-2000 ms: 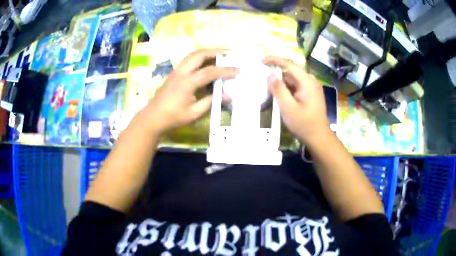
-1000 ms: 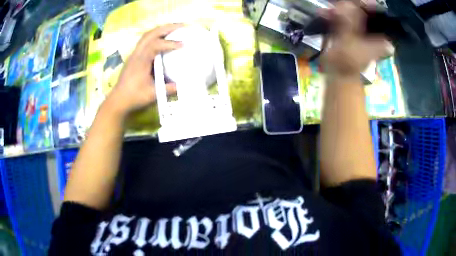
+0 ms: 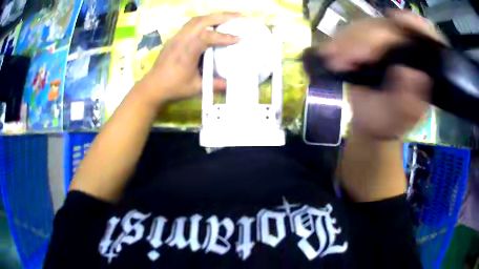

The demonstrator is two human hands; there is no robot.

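The white housing [image 3: 242, 79] lies on the yellow padded cushion [image 3: 178, 113], its round end away from me and its flat wide end at the cushion's near edge. My left hand [image 3: 184, 58] holds the round end from the left side. My right hand [image 3: 386, 79] is blurred, right of the housing and apart from it. It is shut around a thick black electric screwdriver [image 3: 362, 71], whose narrow end points left towards the housing. The screwdriver's bit cannot be made out.
A smartphone [image 3: 323, 118] lies right of the cushion, partly under my right hand and the screwdriver. Printed sheets [image 3: 50, 79] cover the bench at left, with a black box [image 3: 16, 86] on them. Blue crates [image 3: 31, 178] stand below the bench edge on both sides.
My right hand left the housing, reached right to the black screwdriver and now holds it nearer the housing, over the phone. My left hand stays on the housing.
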